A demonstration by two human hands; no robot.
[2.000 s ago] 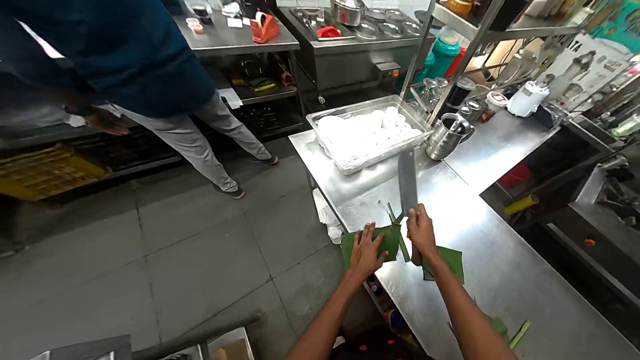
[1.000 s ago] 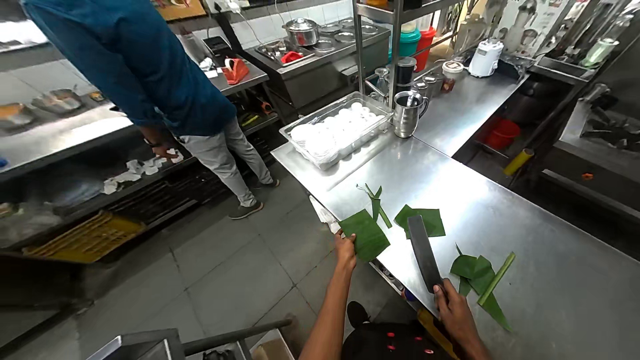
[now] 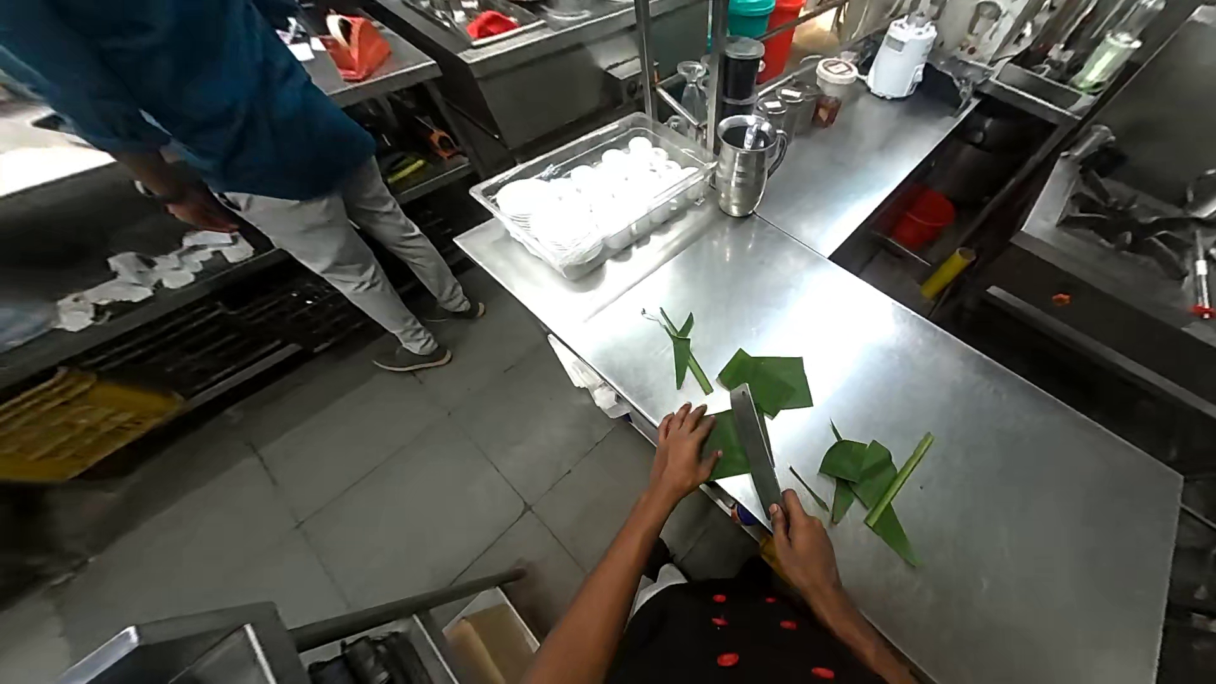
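My right hand grips the handle of a large knife, its blade lying along the right edge of a green leaf piece. Fingers spread, my left hand presses that leaf piece on the steel table near its front edge. Just beyond the blade are more cut leaf pieces. Thin leaf strips lie farther back on the left. To the right of the knife rest leaf scraps and a green stalk.
A clear plastic tray of white items sits at the table's back left, beside a steel jug. A white appliance stands farther back. Across the aisle, a person stands at a counter. A metal rail is at lower left.
The leaf piece my left hand was holding up is now down on the table under that hand. The knife has moved left to it from beside the other pieces.
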